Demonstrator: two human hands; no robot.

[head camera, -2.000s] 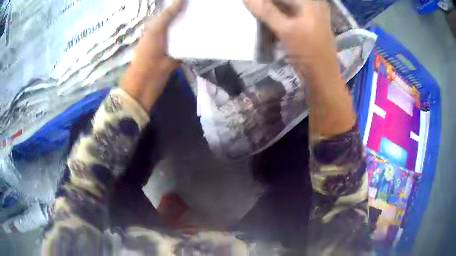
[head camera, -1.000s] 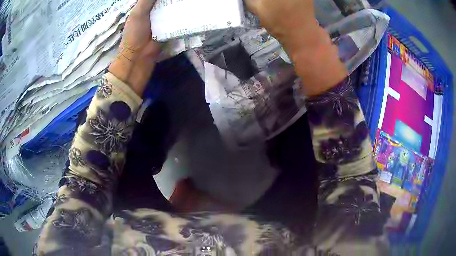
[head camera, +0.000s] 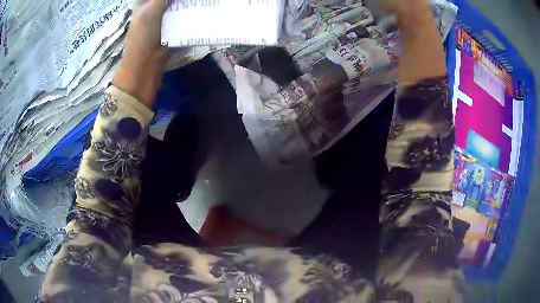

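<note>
A white printed block, perhaps folded newspaper, is at the top edge, its upper part cut off. My left hand is at its left side and holds it; the fingertips are out of the picture. My right hand is at the top right, away from the block, cut off by the top edge and blurred; its fingers do not show clearly. Crumpled newspaper hangs towards my knees below and between the hands.
A thick newspaper stack lies at the left over a blue crate. Clear tangled strands hang below it. A blue crate with a magenta printed liner stands at the right. A red item shows between the legs.
The white block has moved left with my left hand. My right hand has left the block's side and moved right, over the newspaper.
</note>
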